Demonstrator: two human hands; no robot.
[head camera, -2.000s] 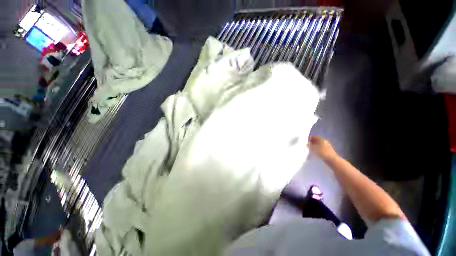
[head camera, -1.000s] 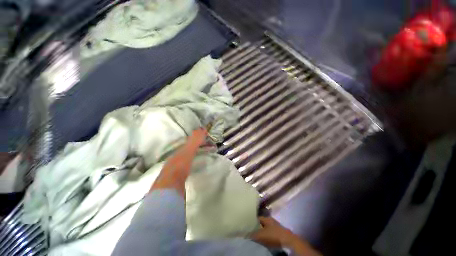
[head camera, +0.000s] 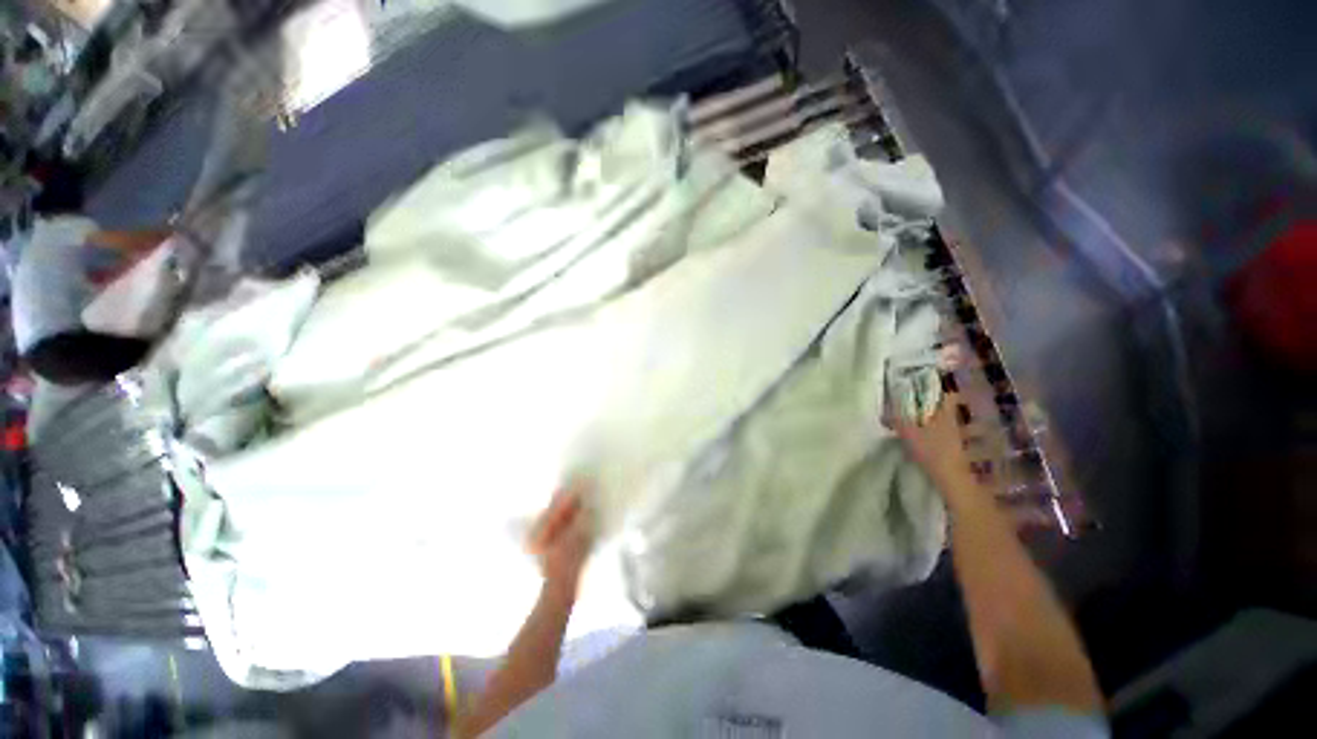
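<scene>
The pale green curtain panel (head camera: 477, 419) lies spread in loose folds over the rack of metal tubes (head camera: 1033, 477). Its gathered heading edge (head camera: 913, 274) lies near the right end of the rack. My right hand (head camera: 932, 426) is closed on the cloth at that edge. My left hand (head camera: 561, 527) is blurred over the near middle of the panel; I cannot tell if its fingers grip cloth. Most tubes under the panel are hidden.
Dark grey cloth (head camera: 433, 116) lies on the rack beyond. Another person (head camera: 65, 282) is at the far left, beside more bare tubes (head camera: 116, 520). The rack's end bar (head camera: 1011, 375) runs down the right. A blurred red object (head camera: 1285, 296) is at the right edge.
The panel has been spread toward the rack's right end and now covers most tubes that were bare there. My left hand has moved back toward me; my right hand has moved to the heading edge.
</scene>
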